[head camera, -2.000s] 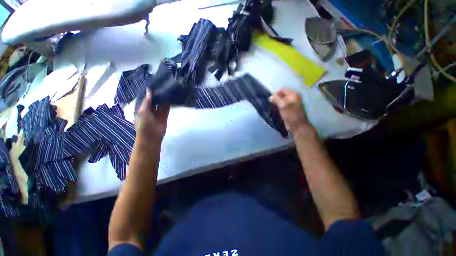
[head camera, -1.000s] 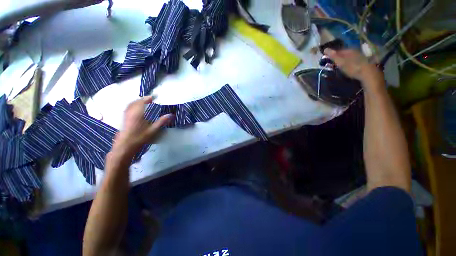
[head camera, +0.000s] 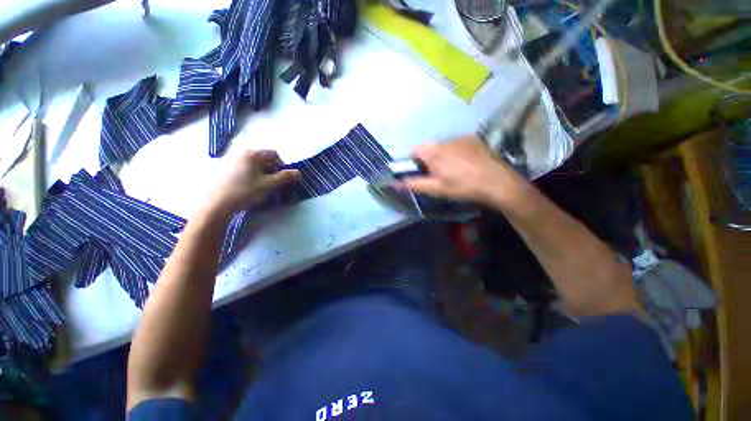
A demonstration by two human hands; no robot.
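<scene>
A curved navy band with thin white stripes [head camera: 331, 168] lies on the white table near its front edge. My left hand [head camera: 257, 182] rests on the band's left part, fingers curled down on the cloth; whether it pinches the cloth is hidden. My right hand [head camera: 463, 171] is closed around the handle of the dark steam iron [head camera: 402, 194], which is at the band's right end. The iron is blurred and partly hidden under the hand.
Striped pieces lie in a left pile [head camera: 90, 226] and a far pile [head camera: 251, 53]. A yellow strip [head camera: 432, 53] lies behind the iron. A grey iron-shaped rest [head camera: 484, 23] and hoses [head camera: 671, 49] are at the right. The table's front edge [head camera: 300, 267] runs below the band.
My right hand has taken the iron from the right end of the table and moved it left to the band. My left hand has gone from spread above the band to curled down on it.
</scene>
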